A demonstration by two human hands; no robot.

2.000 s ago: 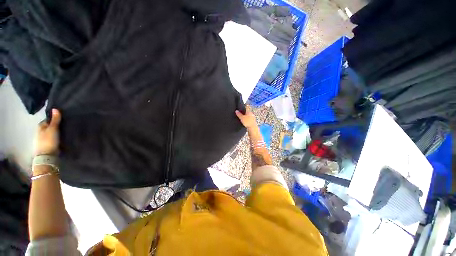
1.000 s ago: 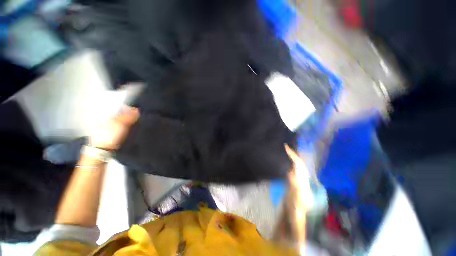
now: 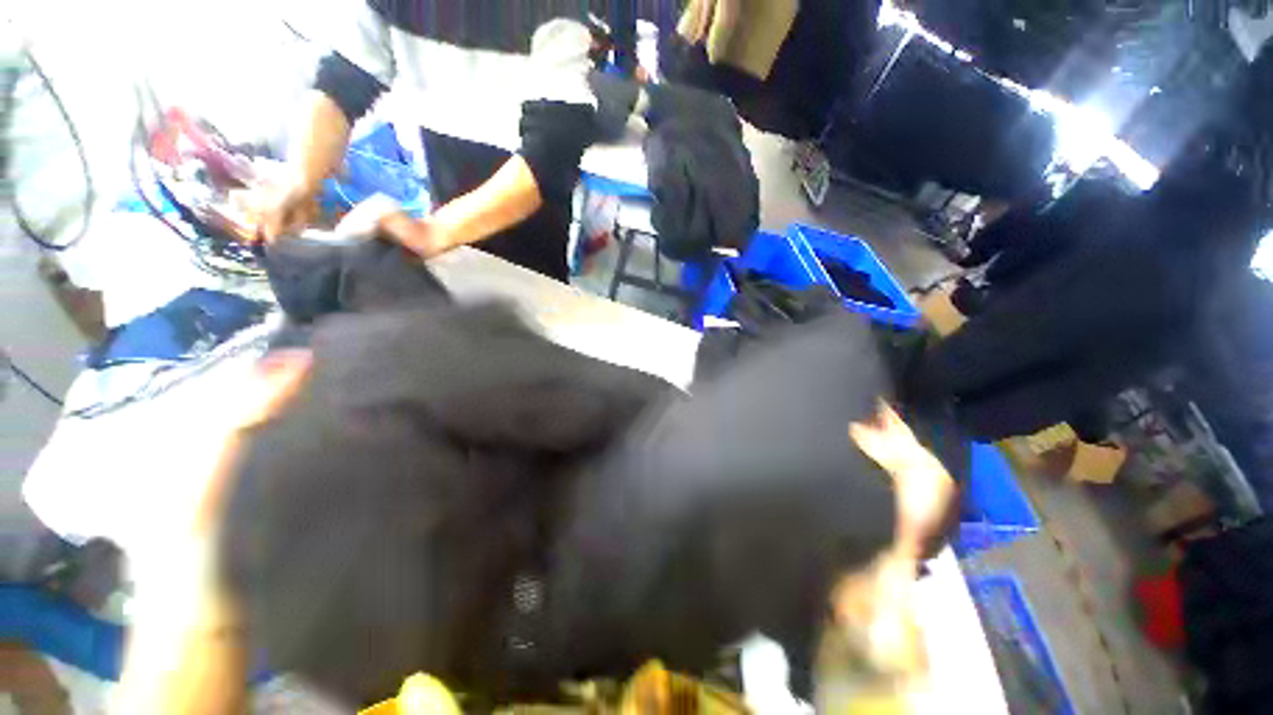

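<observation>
A black jacket (image 3: 559, 517) hangs blurred between my two hands and fills the middle of the view, above a white table (image 3: 614, 328). My left hand (image 3: 258, 398) grips its left side and is blurred. My right hand (image 3: 907, 475) grips its right side, also blurred. The jacket hides most of the table in front of me. Small pale marks show low on the cloth, too blurred to name.
Another person's hands (image 3: 398, 226) hold a dark garment (image 3: 349, 273) across the table. Blue crates (image 3: 852, 273) with dark pieces stand beyond it. Hanging dark garments (image 3: 1075, 321) are at the right. A red object (image 3: 1159, 610) is on the floor.
The view has swung up and now shows the far side of the table and another person. The jacket, flat and spread before, is now raised and bunched between my hands.
</observation>
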